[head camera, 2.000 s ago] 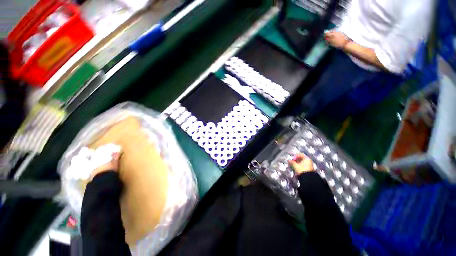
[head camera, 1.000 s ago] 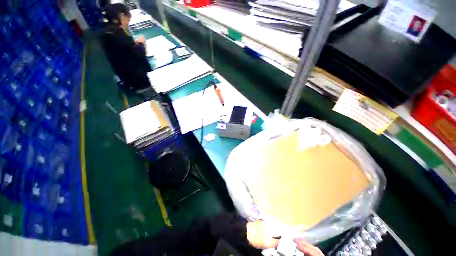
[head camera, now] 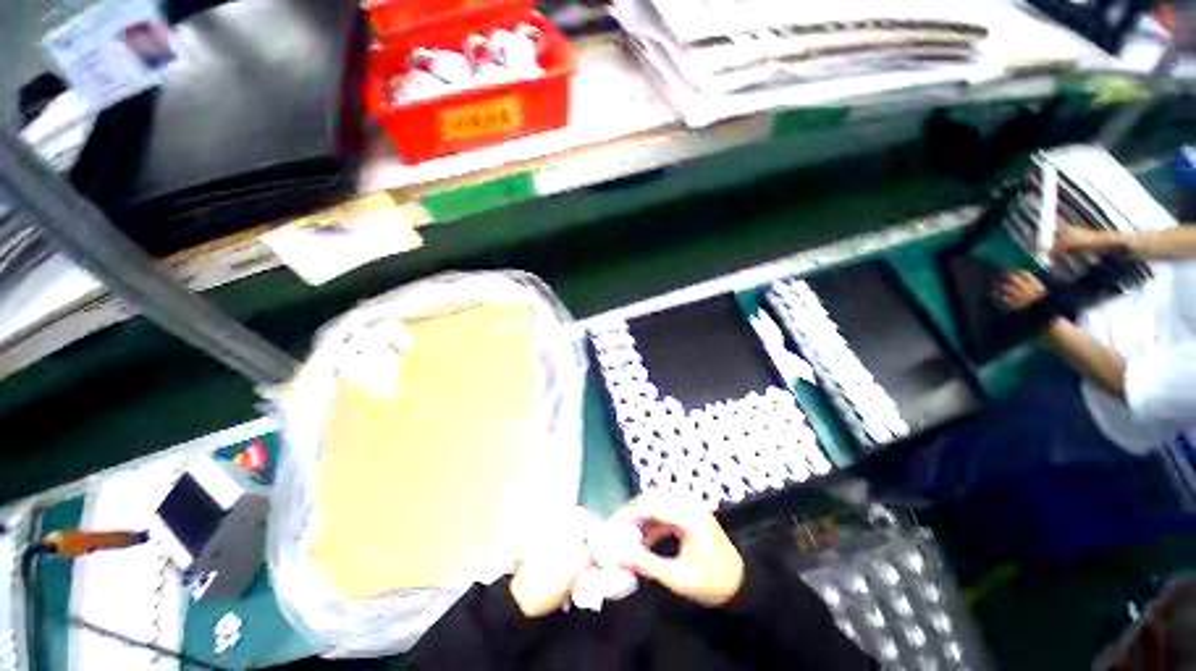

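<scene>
My left hand and my right hand are close together at the bottom centre. My left hand holds several white plastic sleeves. My right fingertips close on a white piece at the bunch; any small insert there is too blurred to tell. The bag-lined carton lies left of my hands, with a few white sleeves at its upper left. A black tray beyond my hands holds rows of upright white assembled pieces. The clear blister tray is at lower right, below the bench edge.
A second black tray holds white pieces along its left side. A co-worker's arms are at the right. A shelf above carries a red parts bin. A grey box with a dark screen and an orange-handled tool lie left.
The view has swung from the far left back to the bench, bringing the black trays, blister tray and co-worker's arms back into view. My hands are together at the white pieces.
</scene>
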